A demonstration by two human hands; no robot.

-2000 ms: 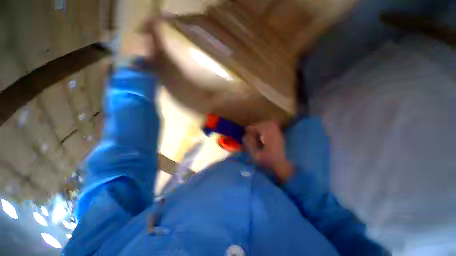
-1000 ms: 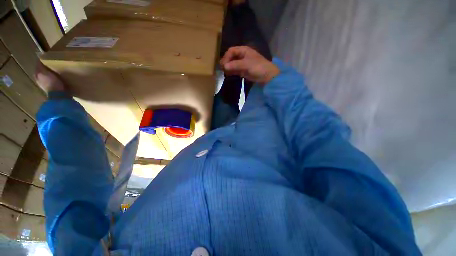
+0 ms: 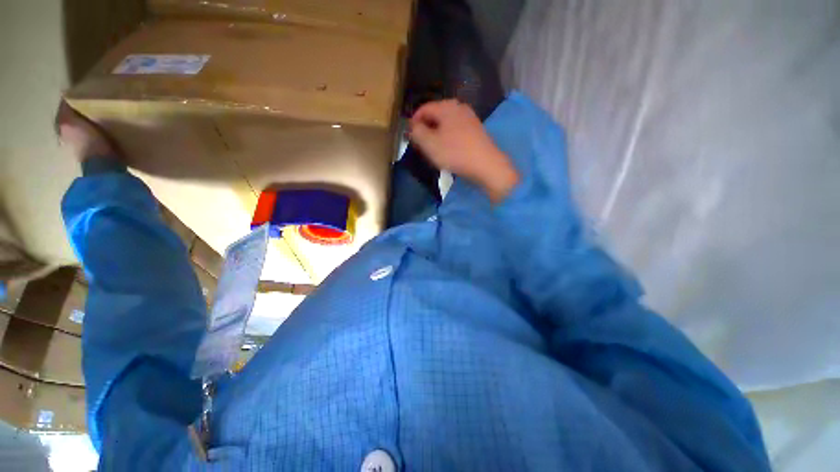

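A large tan carton [image 3: 304, 152] lies in front of me, with a centre seam on its near face. The blue and orange-red tape dispenser [image 3: 313, 208] rests on that face near my chest, and neither hand touches it. My left hand [image 3: 85, 138] is at the carton's far left edge, with its fingertips partly hidden. My right hand [image 3: 453, 138] is just beyond the carton's right edge. Its fingers are curled and I see nothing in them. Shiny tape runs along the carton's upper edge.
A white label [image 3: 162, 64] is on the carton's upper panel, with another carton [image 3: 304, 11] behind. A tan panel [image 3: 32, 138] stands at the left, above stacked cartons [image 3: 46, 341]. A dark shape borders the carton's right side. A pale grey surface [image 3: 700, 184] fills the right. My badge [image 3: 233, 295] hangs over the carton.
My right hand has let go of the tape dispenser, which now lies on the carton, and moved to the carton's right edge. A tan panel now covers the upper left. My left hand stays on the carton.
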